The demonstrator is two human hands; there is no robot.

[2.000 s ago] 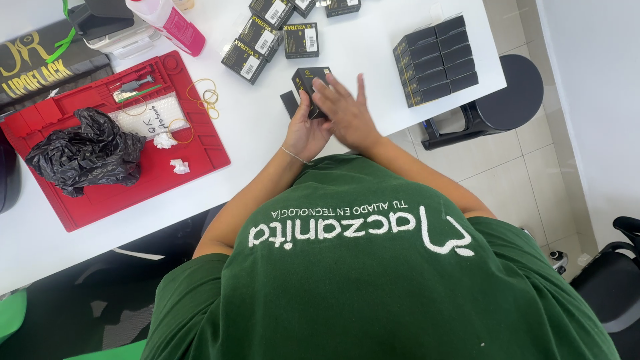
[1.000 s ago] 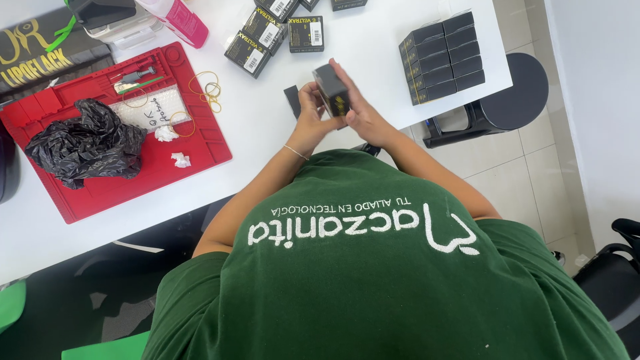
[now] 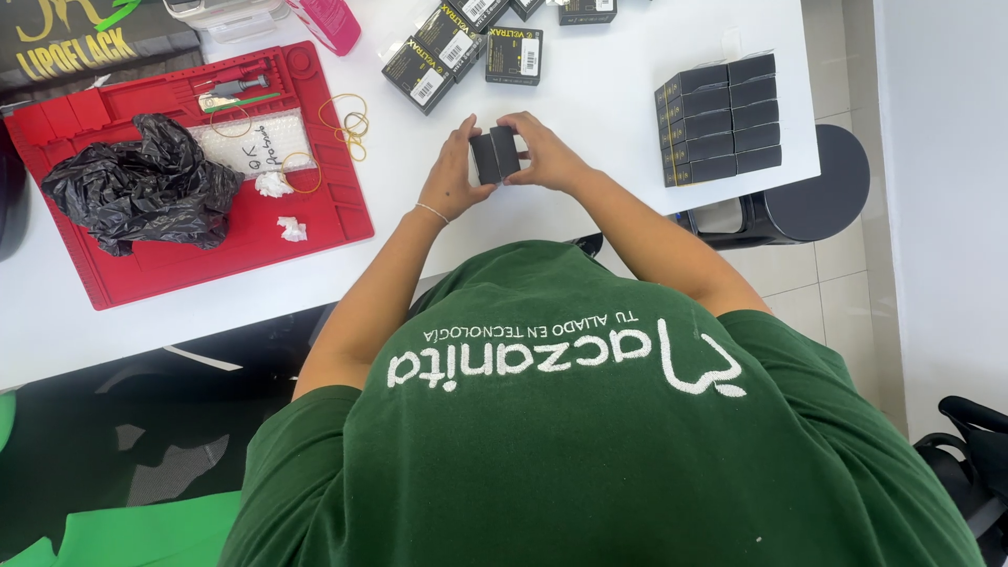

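Observation:
Two small black cardboard boxes (image 3: 495, 156) stand side by side, touching, on the white table close to its front edge. My left hand (image 3: 457, 169) presses on their left side, and my right hand (image 3: 545, 153) has its fingers and thumb on the right side. Beyond my hands, several black printed boxes (image 3: 513, 56) with white barcode labels lie loosely grouped. A stacked block of black boxes (image 3: 718, 120) in two columns is to the right, with a thin yellow band around part of it.
A red repair mat (image 3: 276, 276) on the left holds a crumpled black plastic bag (image 3: 146, 185), a bubble-wrap packet (image 3: 252, 146) and small tools. Yellow rubber bands (image 3: 353, 130) lie beside it. A pink bottle (image 3: 331, 24) is behind. A black round stool (image 3: 819, 181) stands past the right table edge.
One second ago a box was held up and tilted between my hands, with a dark box beside it on the left. Now two boxes are side by side between my hands.

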